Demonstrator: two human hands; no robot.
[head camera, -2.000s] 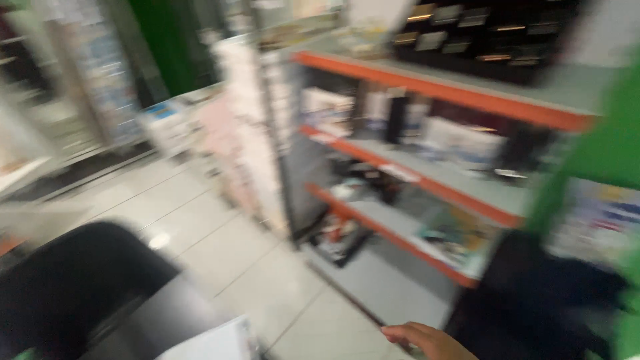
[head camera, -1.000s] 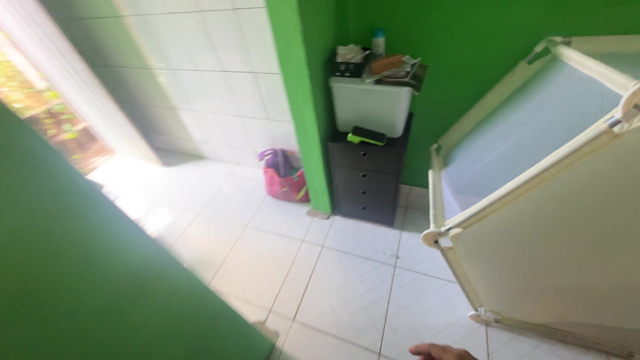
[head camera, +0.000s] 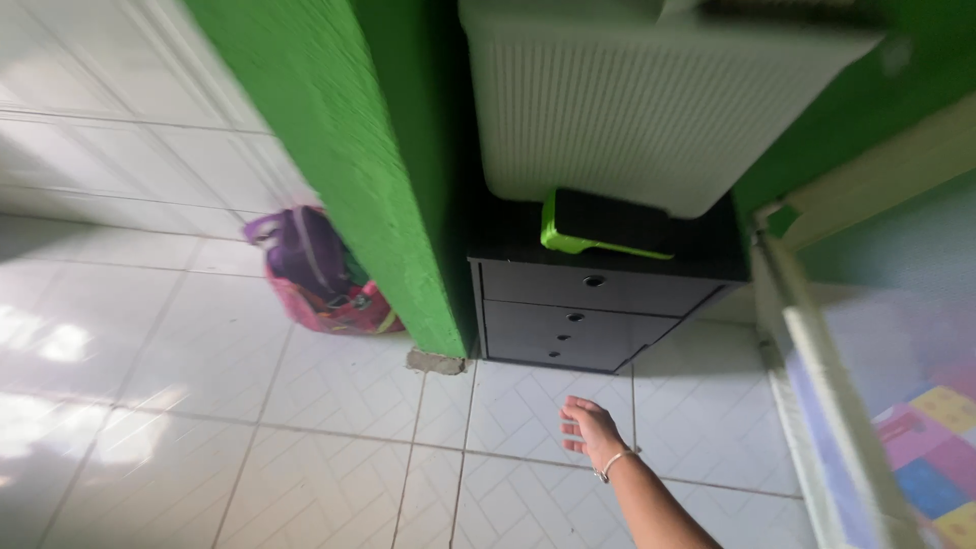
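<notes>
My right hand (head camera: 589, 428) reaches in from the lower right, with a bracelet at the wrist. Its fingers are apart and it holds nothing, over the floor in front of a dark drawer cabinet (head camera: 579, 332). On the cabinet's top lies a black and bright green object (head camera: 606, 225), its exact kind unclear. Behind it stands a pale ribbed plastic bin (head camera: 633, 114), its upper edge cut off by the frame. My left hand is out of view.
A green wall edge (head camera: 366, 168) stands left of the cabinet. Beyond it, a pink and purple bag (head camera: 328, 282) rests on the tiled floor (head camera: 320, 457). At the right is a white-framed mesh playpen (head camera: 808, 343) with a colourful mat (head camera: 934, 450) inside.
The view has moved from shelves to the green-walled area and closer to the cabinet. More of my right hand and forearm now shows.
</notes>
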